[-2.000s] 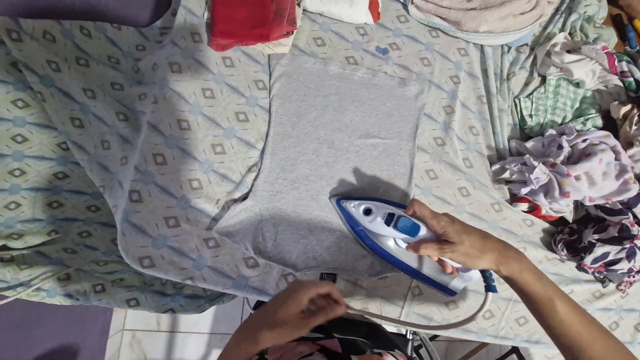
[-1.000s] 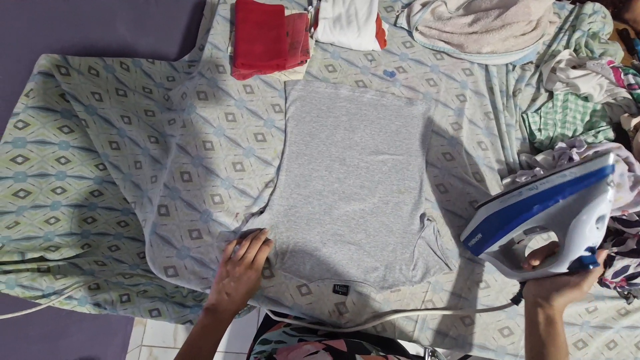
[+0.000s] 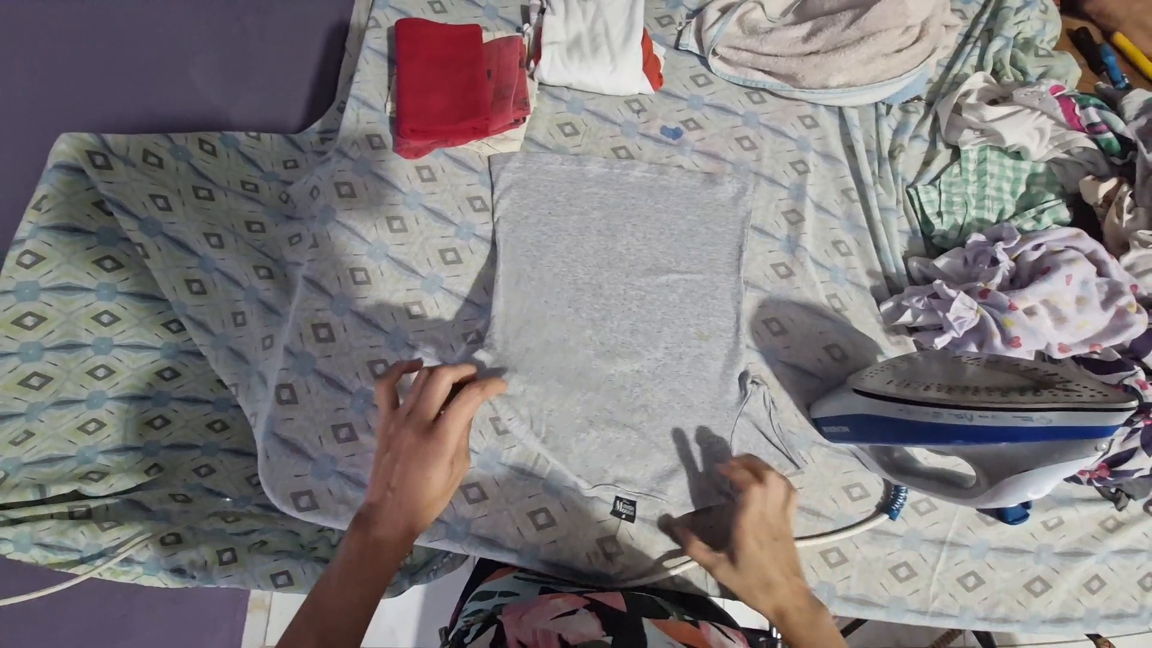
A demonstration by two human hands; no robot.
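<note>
A small grey shirt lies flat on the patterned cloth, with a dark label at its near edge. At its left sleeve is my left hand, fingers bent over the fabric; whether they pinch it I cannot tell. My right hand is near the shirt's lower right corner, thumb and fingers apart, holding nothing. The right sleeve is creased. A white and blue clothes iron rests at the right, tipped so that its metal soleplate faces away from me, toward the far side.
Folded red cloth and folded white cloth lie beyond the shirt, beside a bundled beige towel. Crumpled clothes are heaped at the right. The iron's pale cord runs along the near side. The patterned cloth has folds at the left.
The iron was on the shirt in my right hand, then held up at the right; now it rests there, let go. My right hand has moved left toward the shirt's near edge.
</note>
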